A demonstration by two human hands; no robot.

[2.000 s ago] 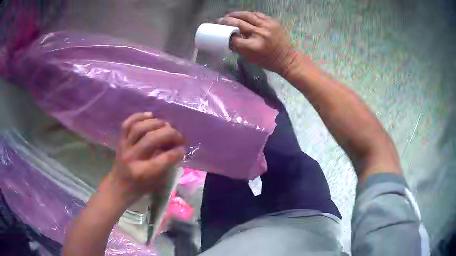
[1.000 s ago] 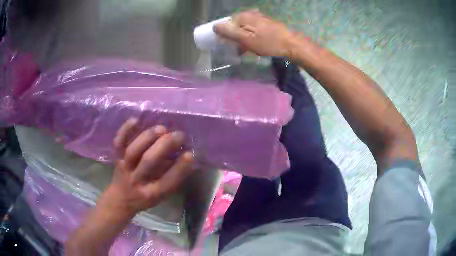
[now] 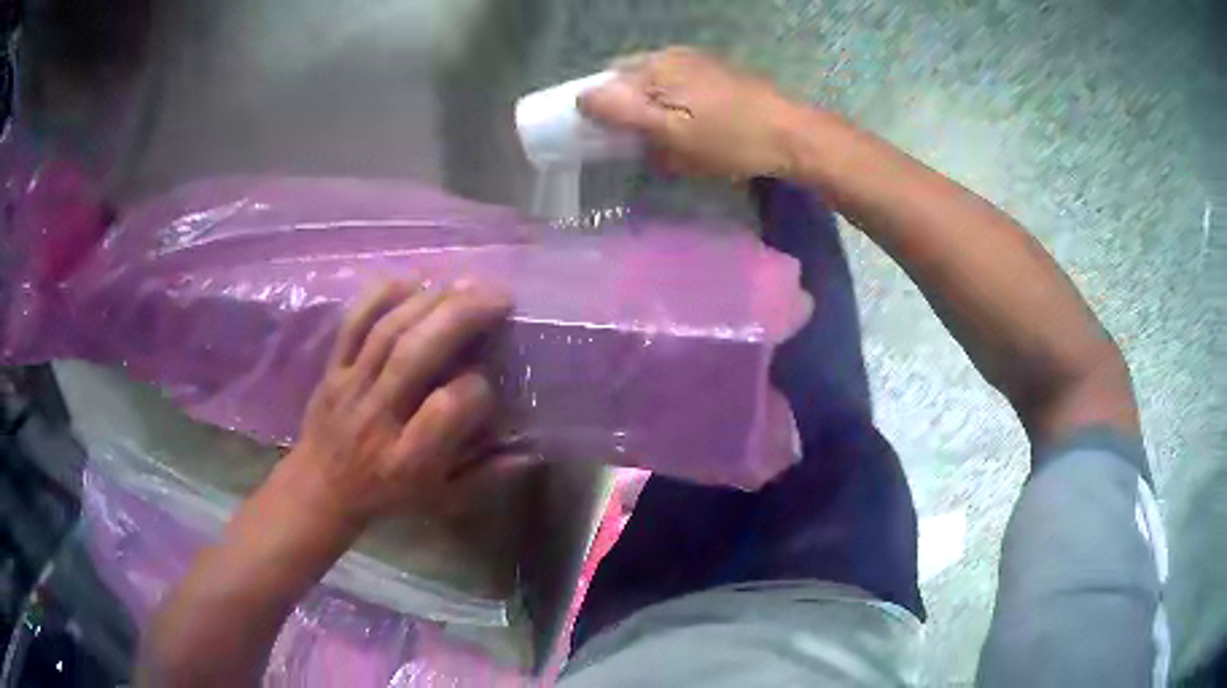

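Observation:
A wrapped bundle (image 3: 646, 363) in shiny pink film lies across the view, its gathered end at the far left and its square, ragged end over my dark-clothed leg. My left hand (image 3: 404, 403) lies on the bundle's near side, fingers bent over the film. My right hand (image 3: 680, 114) holds a white roll of clear tape or film (image 3: 563, 124) beyond the bundle. A clear band (image 3: 557, 191) runs from the roll down to the bundle's far edge. The underside of the bundle is hidden.
The bundle rests on a beige-grey covered table (image 3: 458, 571). More pink film (image 3: 384, 652) lies at the lower left. Bright pink material (image 3: 608, 527) shows beside the table edge. Speckled grey floor (image 3: 969, 121) is on the right, with a small white piece (image 3: 942, 542) near my leg.
The bundle has turned more level and its square end has shifted right. My left hand has moved slightly up and right on the film. The roll has tilted in my right hand.

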